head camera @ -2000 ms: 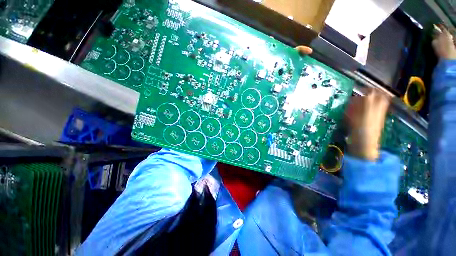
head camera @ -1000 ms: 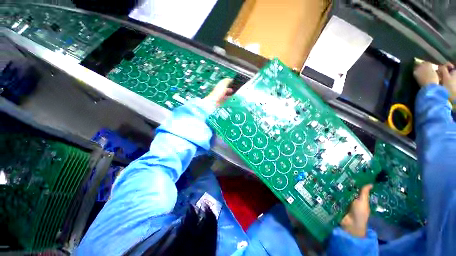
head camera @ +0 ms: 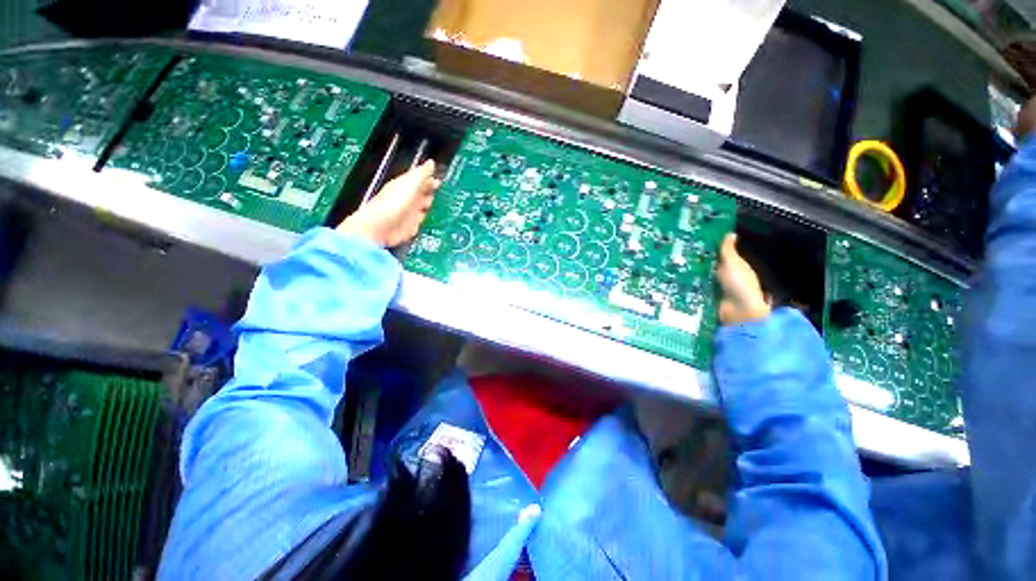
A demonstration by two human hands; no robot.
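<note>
A large green printed circuit board [head camera: 545, 233] lies flat at the conveyor line, its front edge along the silver rail [head camera: 545, 323]. It has white-outlined circles and a small blue component near its front middle. My left hand [head camera: 398, 207] is at the board's left edge, fingers and thumb on it. My right hand [head camera: 738, 281] is at its right edge, fingers pointing up along it. Both hands hold the board between them. The undersides of the fingers are hidden.
Other circuit boards lie on the line at the left [head camera: 244, 136] and right [head camera: 892, 329]. Behind are a cardboard box [head camera: 545, 40], a white box [head camera: 693, 68], a black tray [head camera: 795, 97], a yellow tape roll [head camera: 875, 176] and paper [head camera: 284, 17]. A board rack [head camera: 119, 465] stands lower left. Another person's sleeve [head camera: 1005, 340] is right.
The board has gone from held up and tilted to flat on the line. My left hand has moved left and my right hand up, both at its side edges. Neighbouring boards now show on both sides.
</note>
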